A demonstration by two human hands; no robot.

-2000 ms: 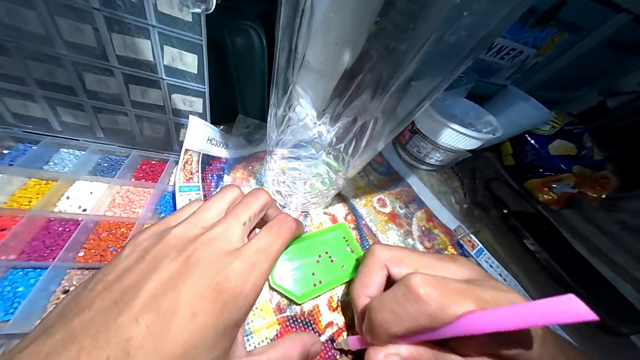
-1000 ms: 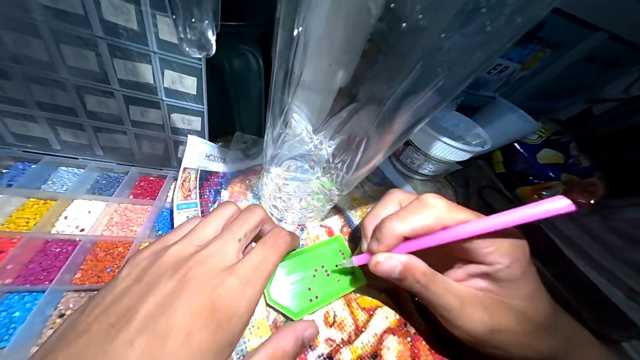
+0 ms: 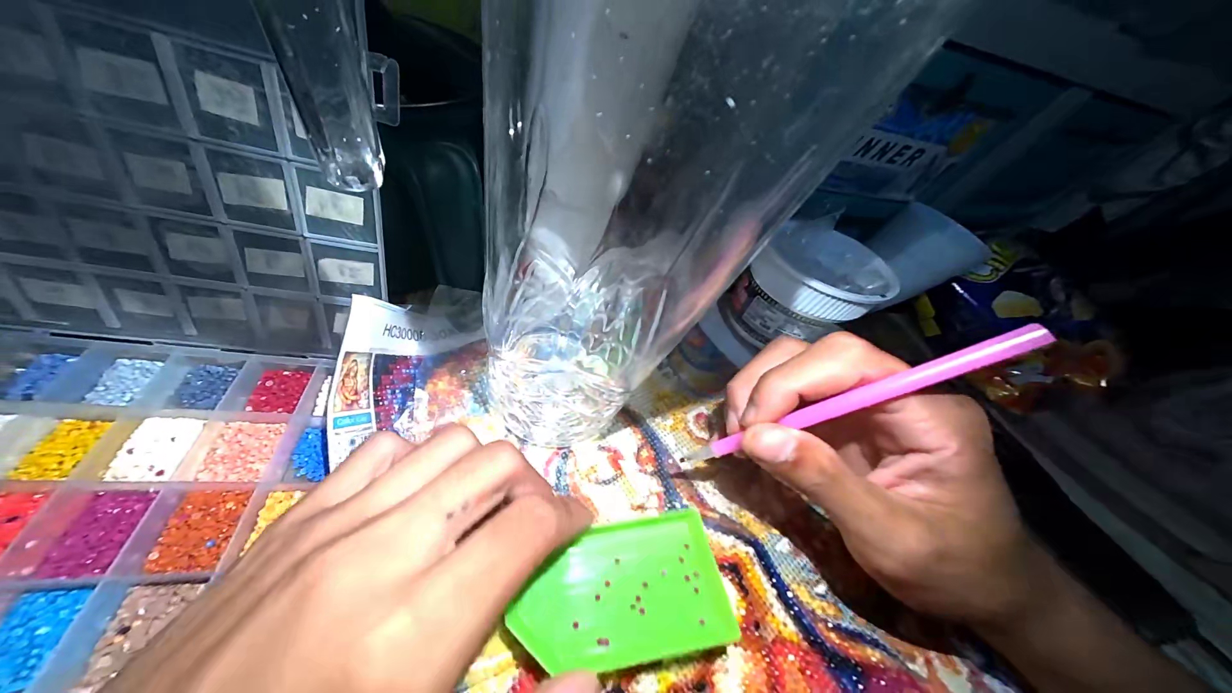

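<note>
My right hand (image 3: 866, 462) grips a pink diamond-painting pen (image 3: 914, 385), its tip just above the beaded diamond-painting canvas (image 3: 799, 597). Beneath and beside my left hand (image 3: 404, 568) lies a green plastic tray (image 3: 635, 597) with scattered small dark red beads; my fingers hold its left edge, thumb at the near side. Part of the canvas is covered by both hands and the tray. At its upper left edge is a printed margin strip (image 3: 361, 385) bearing writing and a small picture.
A compartment box of coloured beads (image 3: 245, 448) lies at left, its gridded lid (image 3: 192, 183) upright behind. Clear plastic wrap around a roll (image 3: 597, 241) rises over the canvas. Behind my right hand are a white-lidded tub (image 3: 808, 284), a translucent cup (image 3: 924, 250) and a dark blue packet (image 3: 1011, 289).
The pen tip was low on the canvas two seconds ago, then over the tray's beads; now it is beyond the tray, at the canvas. My left hand stays at the tray.
</note>
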